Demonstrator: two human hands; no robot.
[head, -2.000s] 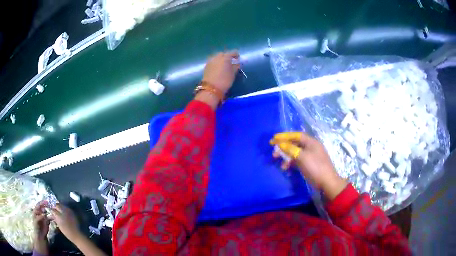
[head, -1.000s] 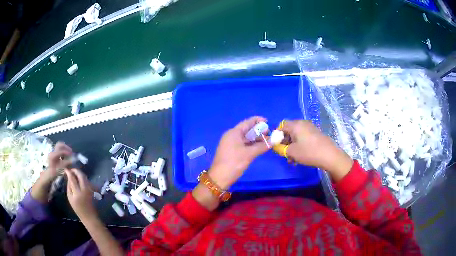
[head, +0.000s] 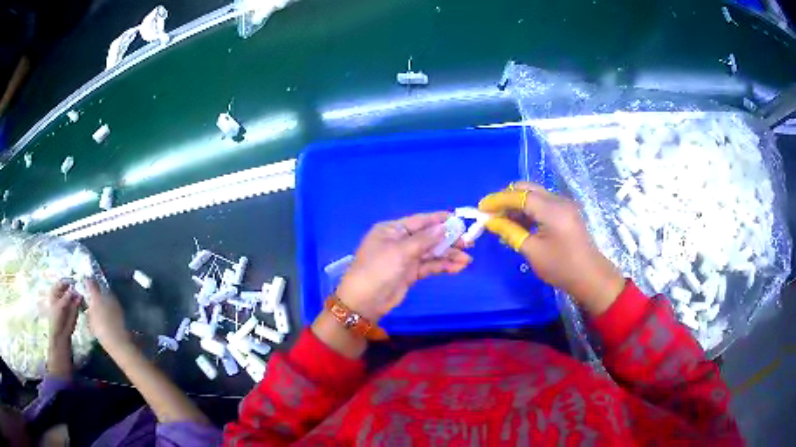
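My left hand (head: 397,262) is over the blue tray (head: 384,166) and holds a white stemmed part (head: 451,236) between thumb and fingers. My right hand (head: 545,236), with yellow finger cots on thumb and fingers, grips a small white piece (head: 474,223) against that part. The two pieces touch or overlap; the exact fit is too blurred to tell. A white plate (head: 339,265) lies in the tray's left part, partly behind my left hand.
A clear bag of white pieces (head: 689,218) is at right. A pile of stemmed parts (head: 231,323) lies left of the tray. Stemmed parts lie on the green belt (head: 349,52) beyond. At far left, a person in purple sleeves has both hands at another bag (head: 26,314).
My hands have brought their two white pieces together, with the right fingers now extended onto them. Parts on the belt have shifted left. The neighbour's hands have moved left to their bag.
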